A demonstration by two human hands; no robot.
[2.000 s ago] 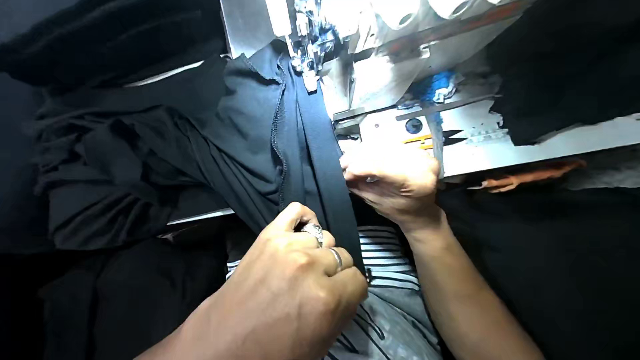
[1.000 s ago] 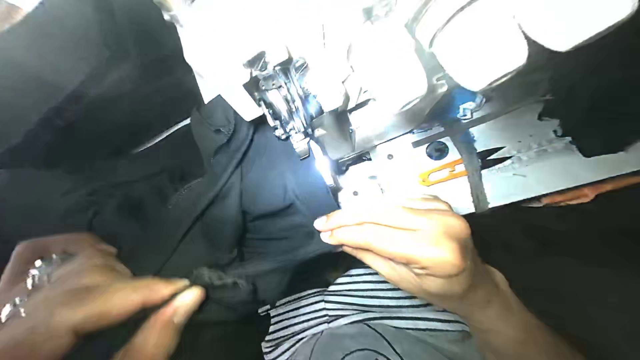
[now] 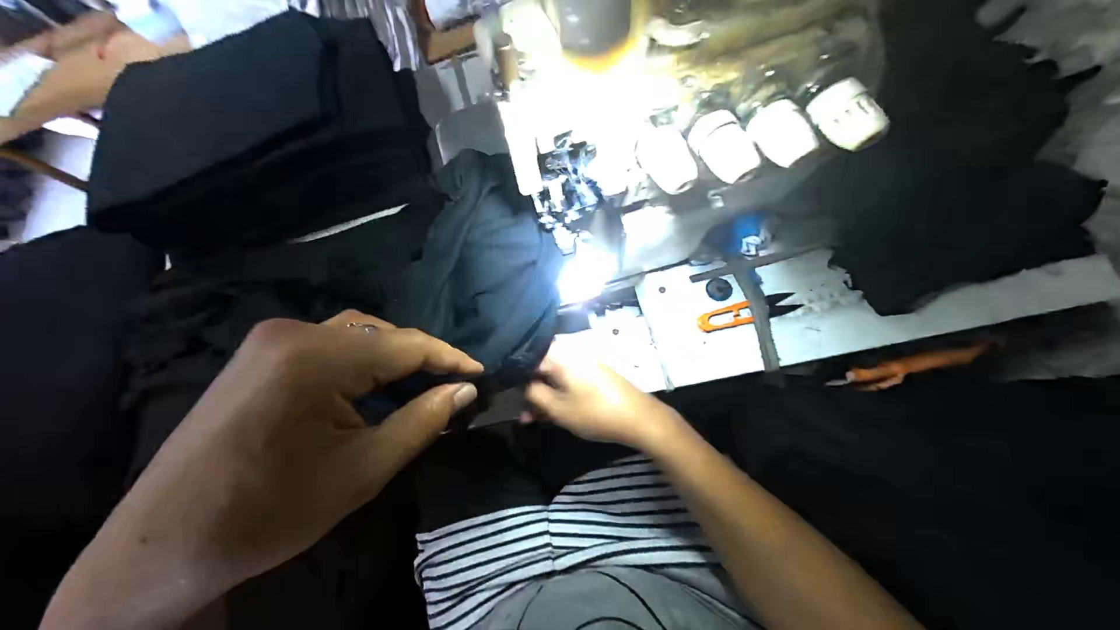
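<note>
Black fabric (image 3: 494, 254) lies bunched on the left of the sewing machine's needle and presser foot area (image 3: 569, 227), lit by a bright lamp. My left hand (image 3: 350, 394), with a ring on one finger, pinches the fabric's near edge between thumb and fingertips. Just right of it, my right hand (image 3: 586, 394) has its fingers at the same edge, in front of the machine bed; it is blurred, and its fingertips' hold is partly hidden. Orange-handled thread snips (image 3: 726, 317) rest on the white machine bed (image 3: 700, 350), under a dark strap.
Stacked black fabric (image 3: 219, 122) stands at the upper left, with another person's arm (image 3: 96, 70) beyond it. White-capped parts (image 3: 726, 149) line the machine's front. More black cloth (image 3: 971, 175) lies at the right. A second orange tool (image 3: 919, 363) lies along the table's near edge.
My left hand has moved to the fabric edge near my right hand, from farther left a second ago. My right hand is now lower, off the machine bed's front. The view has shifted widely.
</note>
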